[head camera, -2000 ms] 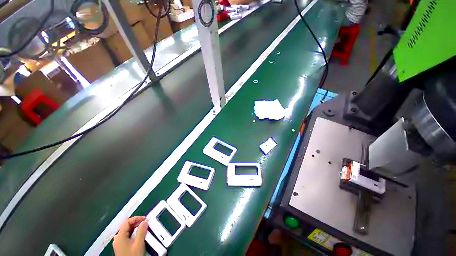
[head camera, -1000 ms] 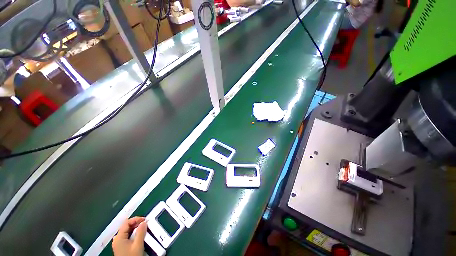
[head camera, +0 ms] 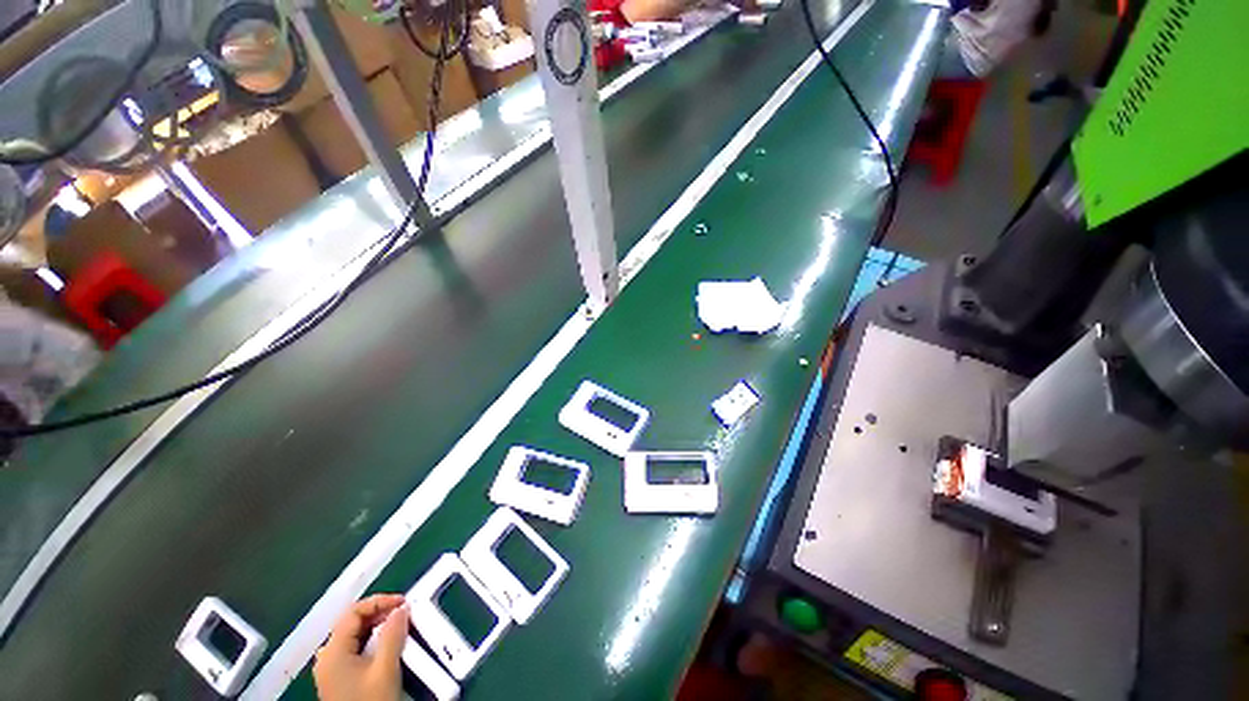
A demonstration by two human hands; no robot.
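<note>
My left hand (head camera: 362, 660) is at the bottom left, cut off by the lower edge. Its thumb and fingers pinch the edge of a white housing (head camera: 429, 674), which is partly hidden and cut off by the frame. Several white housings with window openings lie on the green belt beside it: two close together (head camera: 485, 633) (head camera: 553, 589), one above them (head camera: 541, 505), one higher up (head camera: 604, 440) and one to the right (head camera: 670, 505). A white part (head camera: 1014, 501) sits in the fixture on the press plate (head camera: 856, 479), below the silver horn (head camera: 1075, 411). My right hand is not in view.
A white pile (head camera: 737, 306) and a small white square (head camera: 736, 403) lie farther up the belt. Another housing (head camera: 202, 664) lies beyond the white rail (head camera: 452, 479). A black cable (head camera: 308, 308) crosses the left belt. The press has a green button (head camera: 800, 614). A person's sleeve (head camera: 997, 30) shows far right.
The housing beyond the white rail has moved further into view, up and to the right. My left hand stays at nearly the same place beside the housings.
</note>
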